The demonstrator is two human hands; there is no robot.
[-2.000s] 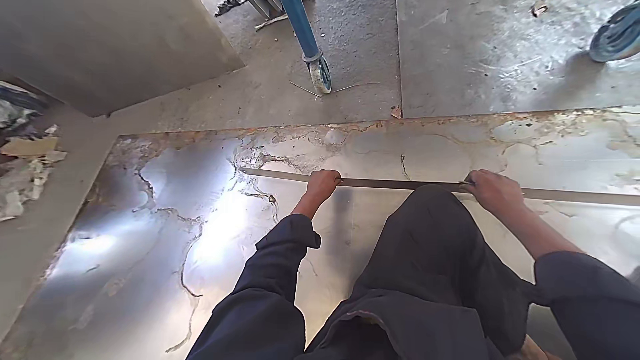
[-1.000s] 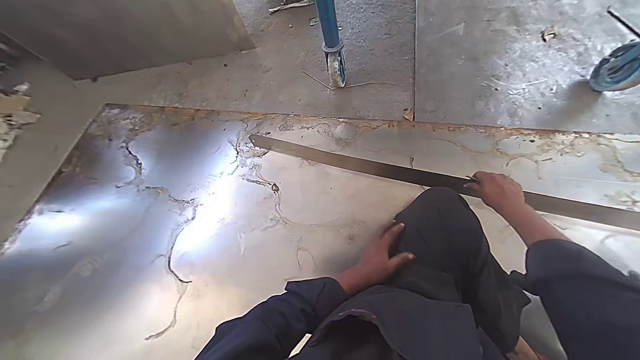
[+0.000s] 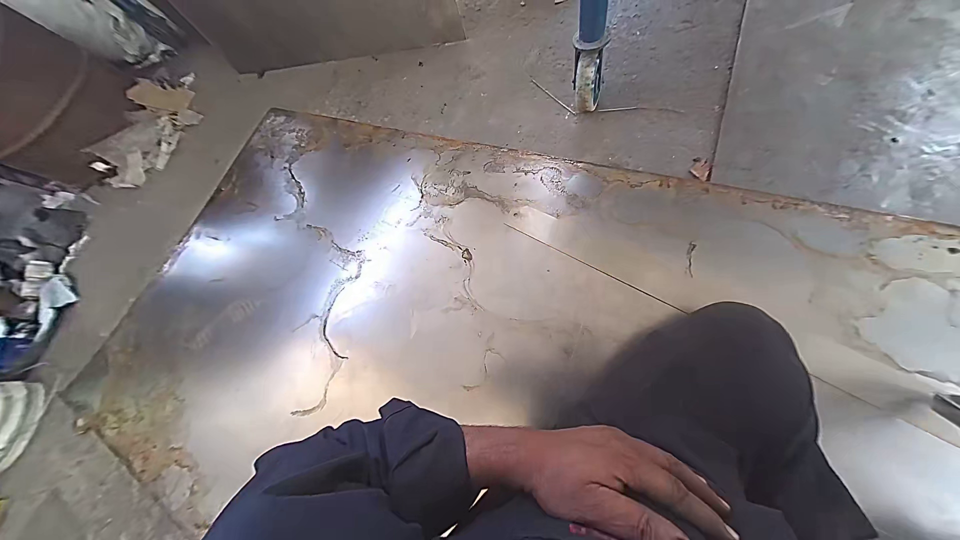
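My left hand [image 3: 626, 484] rests on my dark trousers at the bottom centre, fingers slightly spread, holding nothing. Beneath me lies a large rust-stained metal sheet [image 3: 420, 337]. A thin dark straight line [image 3: 596, 268] runs diagonally over the sheet toward my raised knee and shows again on the knee's right side. A small part of a dark object [image 3: 946, 409] shows at the right edge; what it is, I cannot tell. My right hand is out of view.
A blue leg with a caster wheel [image 3: 588, 79] stands on the floor beyond the sheet. At the upper left is the edge of a large flat panel [image 3: 337, 34]. Scraps of paper and debris [image 3: 161, 124] lie along the left side.
The long metal strip that lay across the sheet under my right hand is no longer in view, and neither is that hand. My left hand has gone from the strip to my lap.
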